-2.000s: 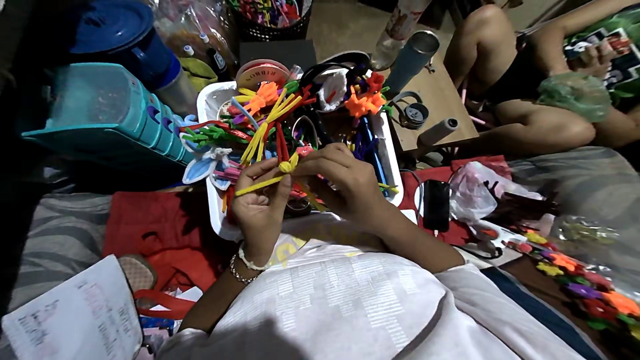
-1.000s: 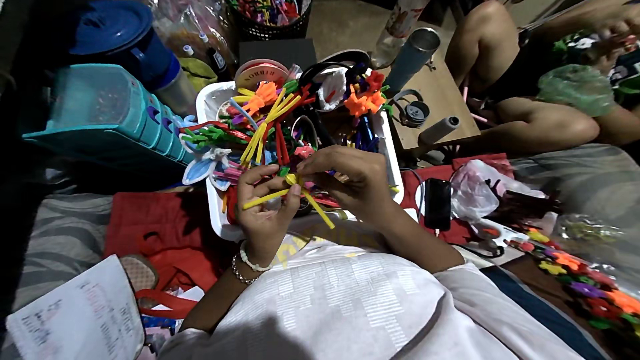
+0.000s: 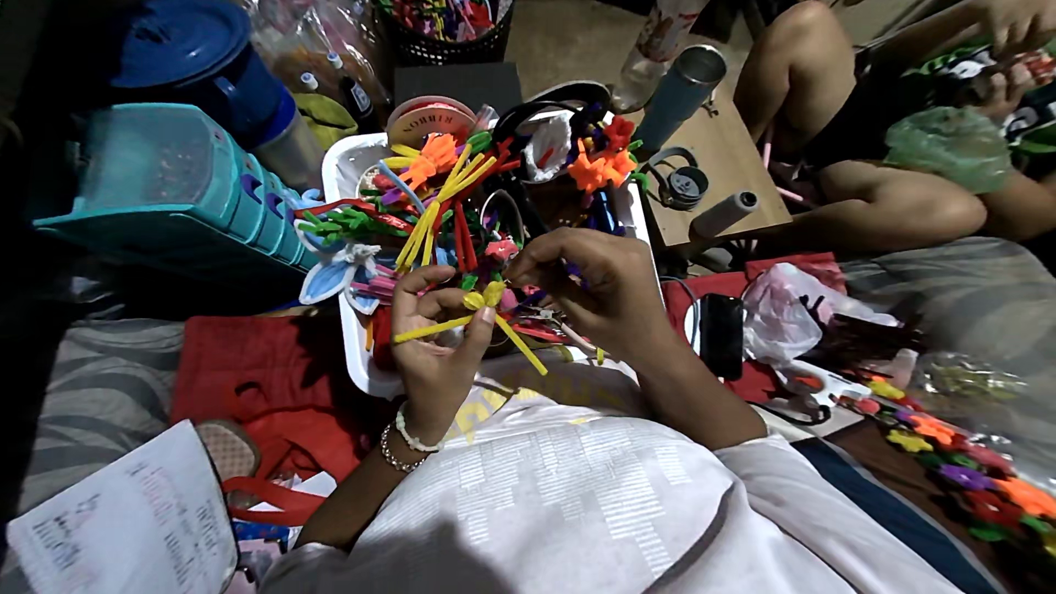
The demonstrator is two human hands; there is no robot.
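Observation:
Between the thumb and fingers of my left hand (image 3: 437, 330) is a yellow pipe cleaner (image 3: 520, 344), bent into small loops at the top with two straight ends spreading down and sideways. My right hand (image 3: 598, 289) is just right of the loops, its fingertips curled together; whether they touch the yellow piece cannot be told. Both hands are over the near part of a white plastic basin (image 3: 360, 363) filled with craft pieces. Inside it lie a bundle of yellow pipe cleaners (image 3: 437, 210), orange fuzzy flowers (image 3: 431, 158), green pieces (image 3: 342, 224) and a ribbon spool (image 3: 429, 120).
A teal drawer unit (image 3: 157, 173) and a blue lidded bucket (image 3: 186, 49) stand at left. At right are a tumbler (image 3: 681, 95) on a small wooden table (image 3: 718, 136), a phone (image 3: 720, 337), a glue gun (image 3: 825, 384) and fuzzy flowers (image 3: 965, 477). Another person sits cross-legged at upper right.
The yellow pipe cleaner, earlier with one end out to the left, now has a second end spreading down to the right. My right hand has moved slightly away from the loops.

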